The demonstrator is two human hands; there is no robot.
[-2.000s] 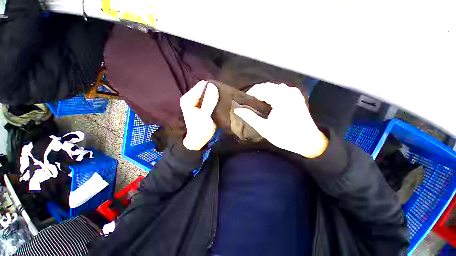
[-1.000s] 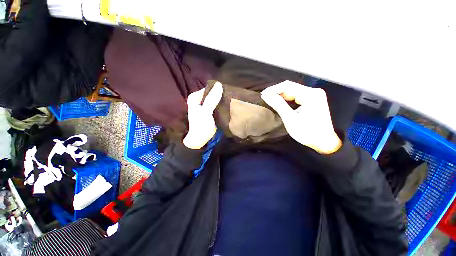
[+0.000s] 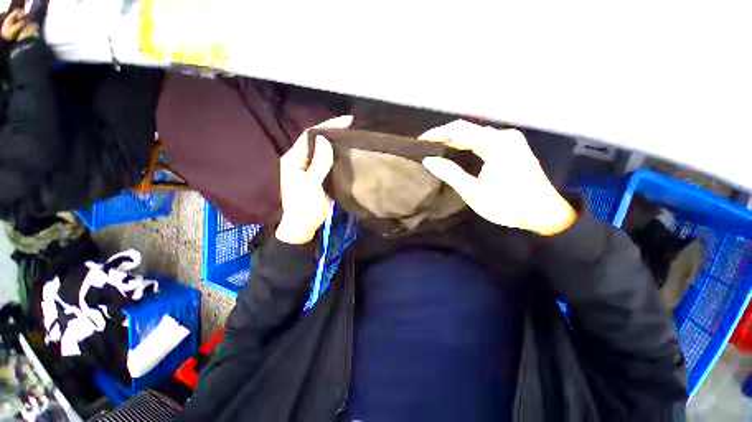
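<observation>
A brown garment piece [image 3: 379,142] is held over my lap, just below the table edge, with its top edge stretched between my hands. A lighter tan patch, perhaps a pocket bag [image 3: 394,186], shows below that edge. My left hand [image 3: 307,180] pinches the piece's left end between thumb and fingers. My right hand [image 3: 499,177] grips the edge on the right, thumb in front. The lower part of the cloth merges with the dark clothing over my lap.
The white table [image 3: 396,49] crosses the top, with yellow tape [image 3: 183,33] at left. Maroon cloth [image 3: 216,144] hangs at left beside a person in black [image 3: 82,140]. Blue crates stand at right [image 3: 701,247] and left [image 3: 227,247]. White strips [image 3: 91,301] lie on dark cloth.
My right hand has moved back to the cloth's upper edge and grips it there. The edge is now stretched straighter, and both hands appear slightly further left and higher. The view has shifted a little.
</observation>
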